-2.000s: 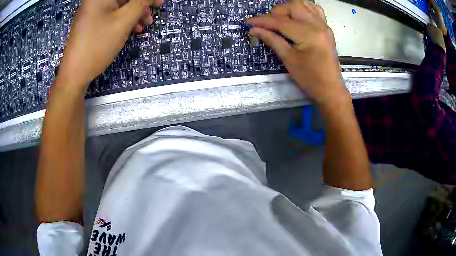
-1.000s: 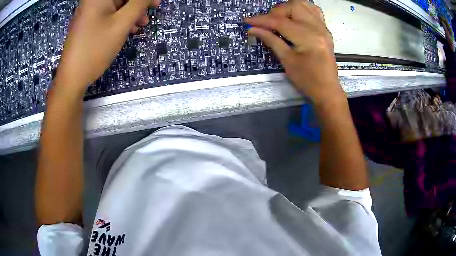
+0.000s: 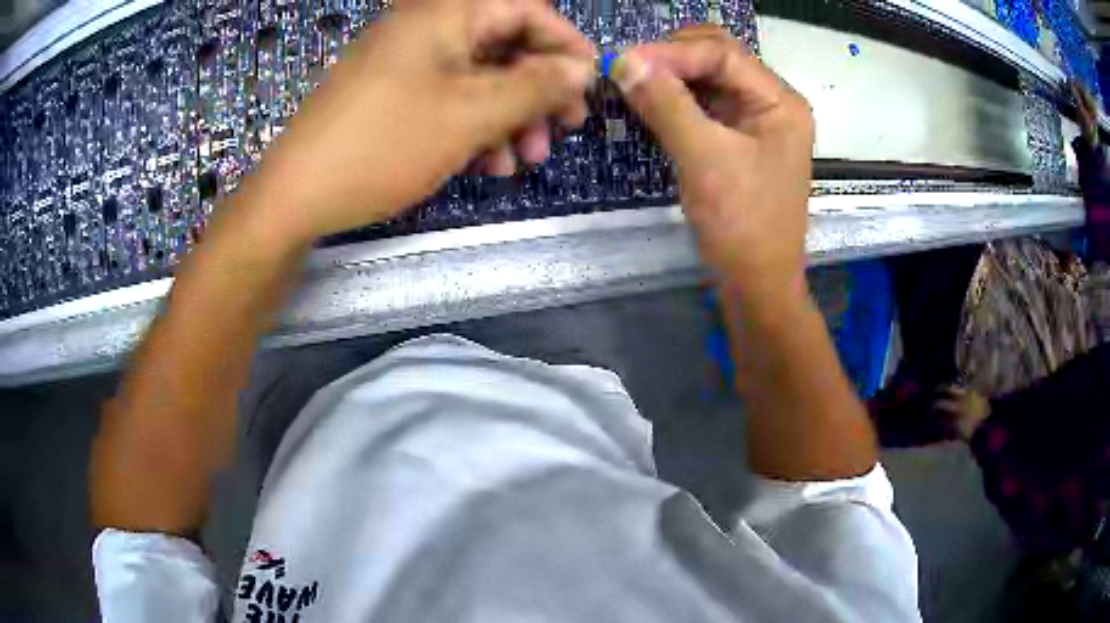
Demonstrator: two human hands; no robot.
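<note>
A small blue component [image 3: 609, 63] is pinched between the thumb and index finger of my right hand [image 3: 730, 128], above the panel. My left hand [image 3: 475, 97] is beside it, its fingertips close to or touching the component; blur hides whether it grips it too. The long dark PCB panel [image 3: 110, 170] with dense white markings lies under both hands. The component's leads cannot be made out.
A silver-white conveyor rail [image 3: 487, 270] runs along the panel's near edge. A pale conveyor bed [image 3: 889, 97] lies at right, with a blue bit [image 3: 853, 50] on it. A blue bin or stool [image 3: 852, 319] stands below the rail. A person in dark checked clothing [image 3: 1047, 450] is at right.
My left hand has moved right to meet my right hand at the blue component. My right hand has stayed near its place. The person at right has shifted, and more of the blue shape shows.
</note>
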